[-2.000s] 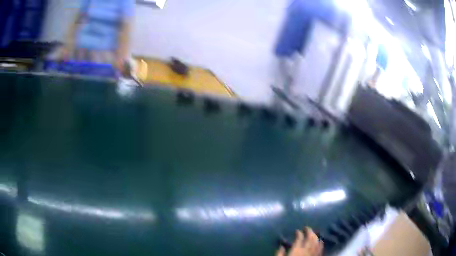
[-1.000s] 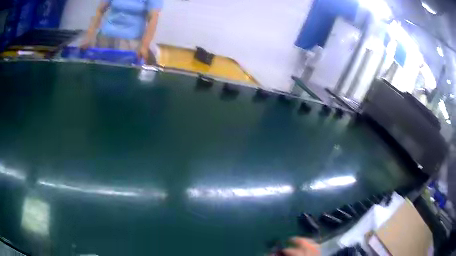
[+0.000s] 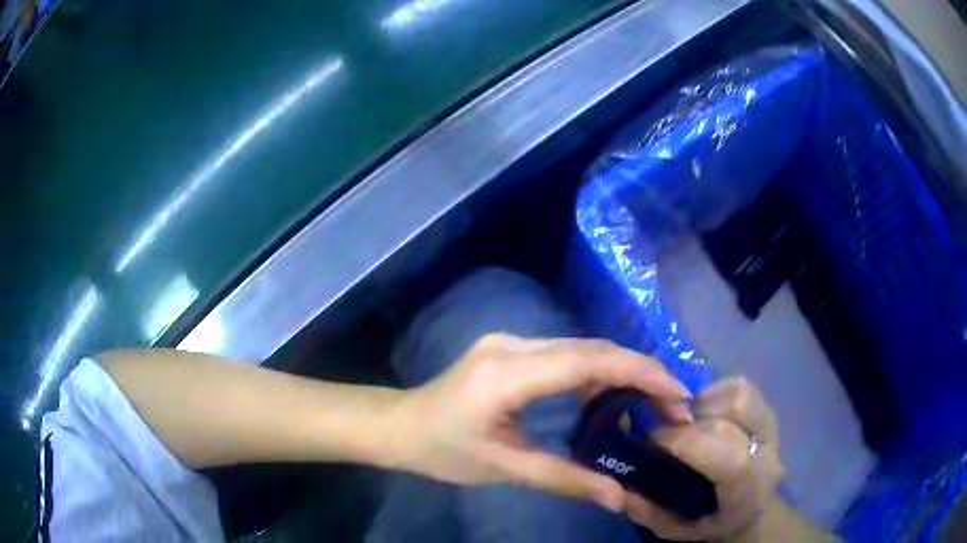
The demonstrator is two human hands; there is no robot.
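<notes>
A black plastic part (image 3: pixel 649 467) with small white "JOBY" lettering is held between my two hands at the lower centre. My left hand (image 3: pixel 541 414) reaches in from the left, thumb and fingers around the part's left end. My right hand (image 3: pixel 732 451), with a ring on one finger, grips the part's right end. The blue crate (image 3: pixel 912 191) stands to the right, with shiny clear liner film (image 3: pixel 626 249) over its rim. Inside it, dark parts (image 3: pixel 769 255) lie on a pale sheet (image 3: pixel 801 361). My hands partly cover the crate's near rim.
The dark green conveyor belt (image 3: pixel 233 95) fills the upper left, with light reflections on it. Its silver metal side rail (image 3: pixel 424 191) runs diagonally between the belt and the crate. My legs in grey-blue cloth (image 3: pixel 488 302) are below the rail.
The view has turned from across the belt down to the crate and my lap. Both hands now hold a black part in front of me; earlier one hand showed at the belt's near edge.
</notes>
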